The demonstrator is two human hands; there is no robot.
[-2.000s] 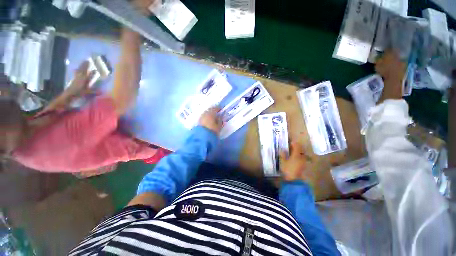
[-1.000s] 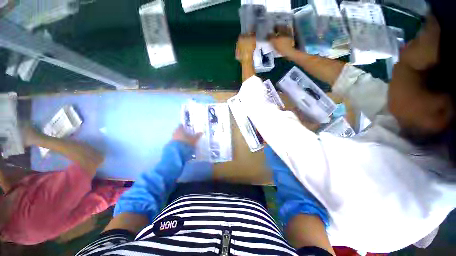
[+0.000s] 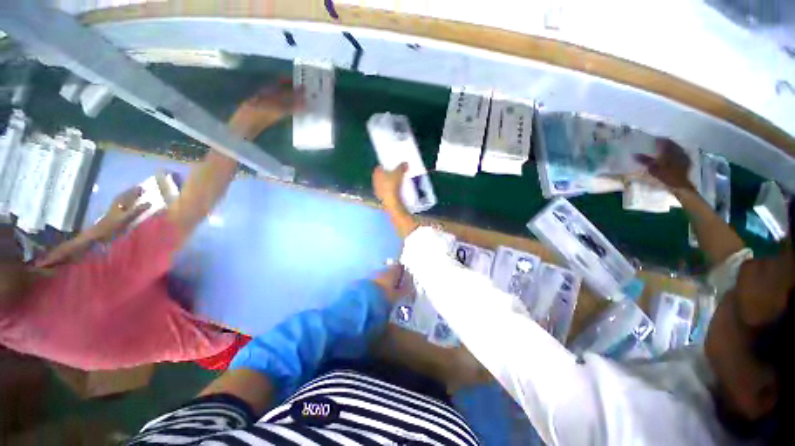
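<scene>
My left hand (image 3: 390, 279) is at the right end of the blue bench top, small and partly hidden by a co-worker's white sleeve. It is beside a clear pack (image 3: 404, 314); whether it grips it is unclear. My right hand is hidden behind the white sleeve; only part of its blue oversleeve (image 3: 486, 413) shows. Several clear packs with dark cables lie on the bench under and beside the white sleeve, among them one (image 3: 515, 272) and another (image 3: 555, 296).
A co-worker's white-sleeved arm (image 3: 514, 348) crosses in front of me, its hand on a pack (image 3: 401, 157) over the green conveyor (image 3: 349, 96). A person in red-pink (image 3: 96, 287) works at left. White packs (image 3: 464, 131) lie on the conveyor, below a wood-edged shelf (image 3: 488, 45).
The two packs beside my left hand are no longer seen there in the open. The co-worker's white arm has shifted and now covers my right side. The view now takes in the shelf.
</scene>
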